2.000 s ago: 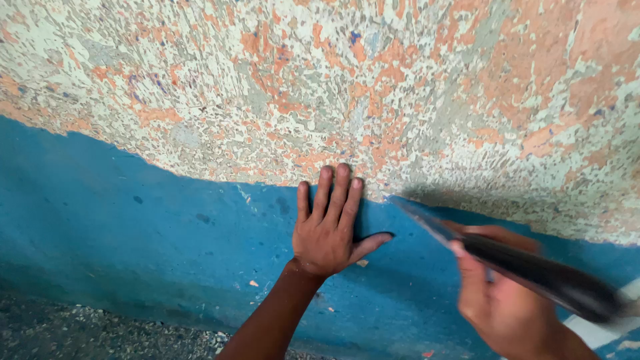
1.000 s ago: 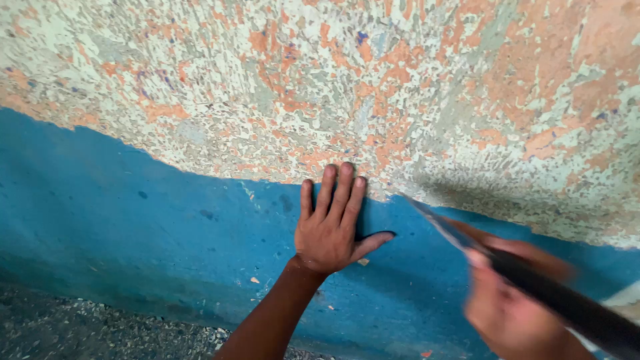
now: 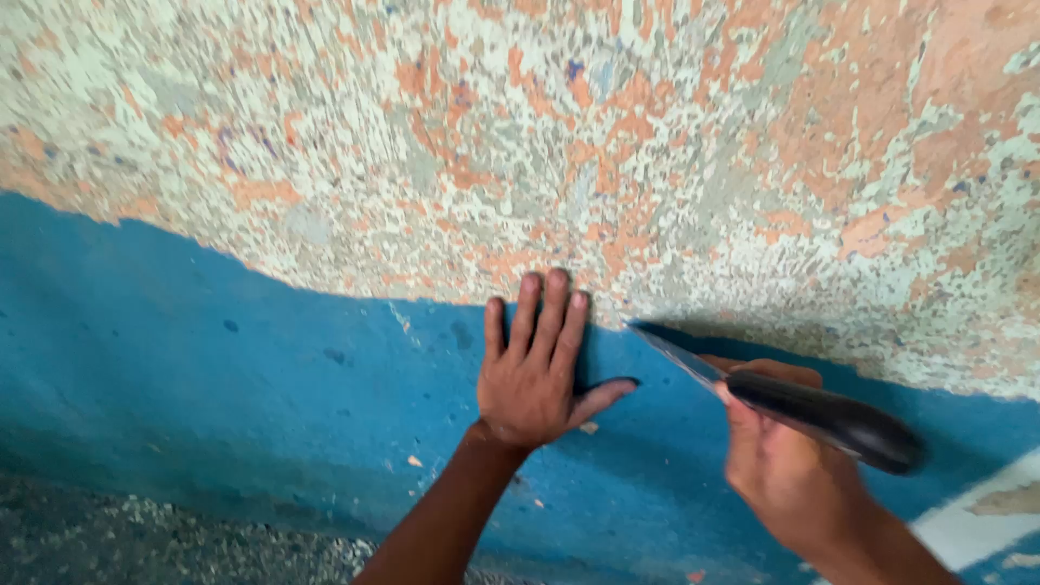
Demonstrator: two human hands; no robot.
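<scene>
My left hand (image 3: 532,374) lies flat on the blue painted part of the wall (image 3: 268,349), fingers apart, its fingertips reaching over the ragged edge onto the scraped, mottled area (image 3: 455,179). To its right, my right hand (image 3: 784,439) grips a scraper-like tool with a thin metal blade and a black handle (image 3: 829,414). The blade (image 3: 674,349) slants up and left, and its tip is at the edge between blue paint and scraped surface. Part of the blade near the handle is hidden by my fingers.
Paint chips litter the speckled floor (image 3: 162,536) at the lower left. A few small flakes (image 3: 414,461) cling to the blue wall. A pale diagonal patch (image 3: 975,512) shows at the lower right. Green, white, orange and grey patches cover the upper wall.
My right hand and the tool have shifted slightly, and the handle's angle differs a little. My left hand has stayed in place on the wall.
</scene>
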